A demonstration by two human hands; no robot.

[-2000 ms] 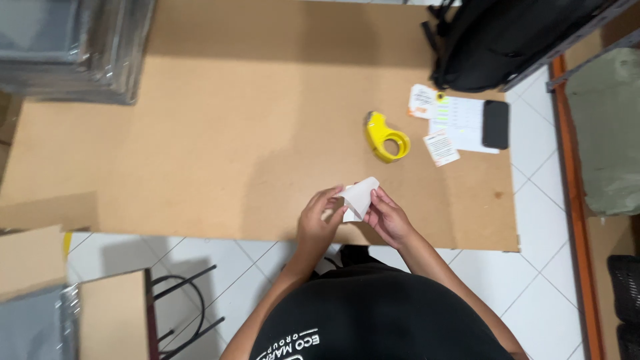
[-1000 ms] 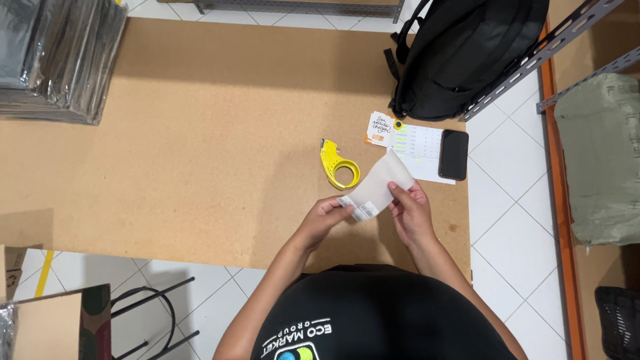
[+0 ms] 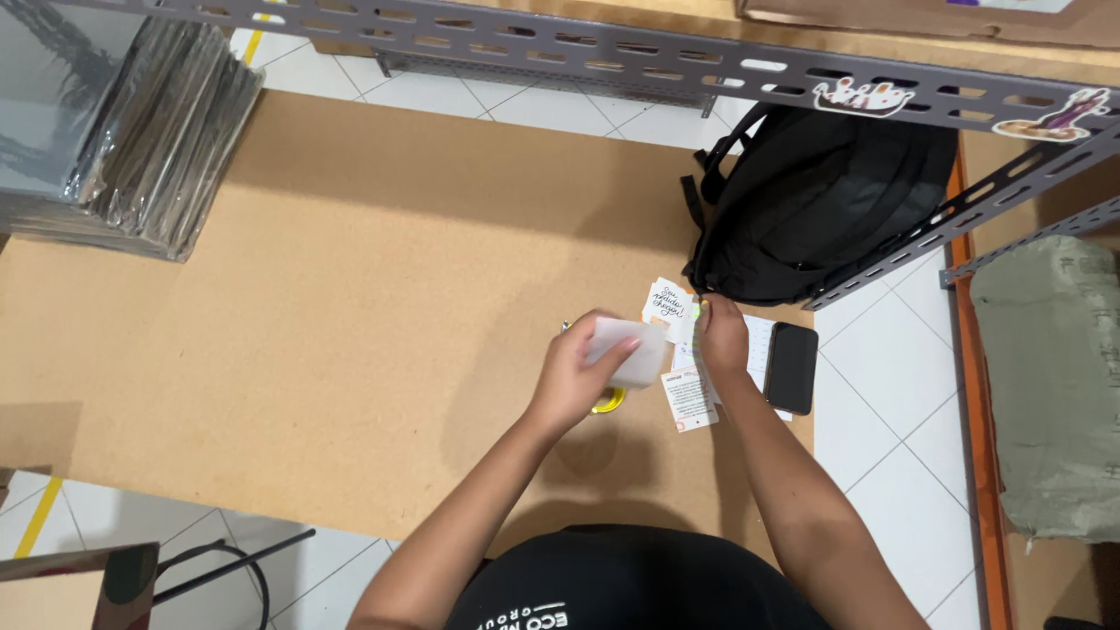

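My left hand (image 3: 582, 367) holds a folded white paper (image 3: 632, 352), its thumb across the top. Under that hand, a yellow tape dispenser (image 3: 610, 402) is mostly hidden. My right hand (image 3: 723, 332) is over a printed sheet (image 3: 759, 337), with its fingertips at something small and yellow by the backpack's lower edge; its grip is unclear. A white card with handwriting-style lettering (image 3: 668, 302) lies between the hands, and a smaller printed card (image 3: 690, 399) lies below it. A black smartphone (image 3: 791, 368) rests at the sheet's right side.
A black backpack (image 3: 822, 201) lies at the table's back right. Perforated metal shelf beams (image 3: 542, 39) cross above the far edge. Plastic-wrapped flat goods (image 3: 149, 131) are stacked at the left. A wrapped green bale (image 3: 1046, 385) is on the right, and a cardboard box (image 3: 79, 586) is at lower left.
The paper, spread between both hands a second ago, is now folded in my left hand alone. My right hand has let go of it and moved to the printed sheet. The view has shifted.
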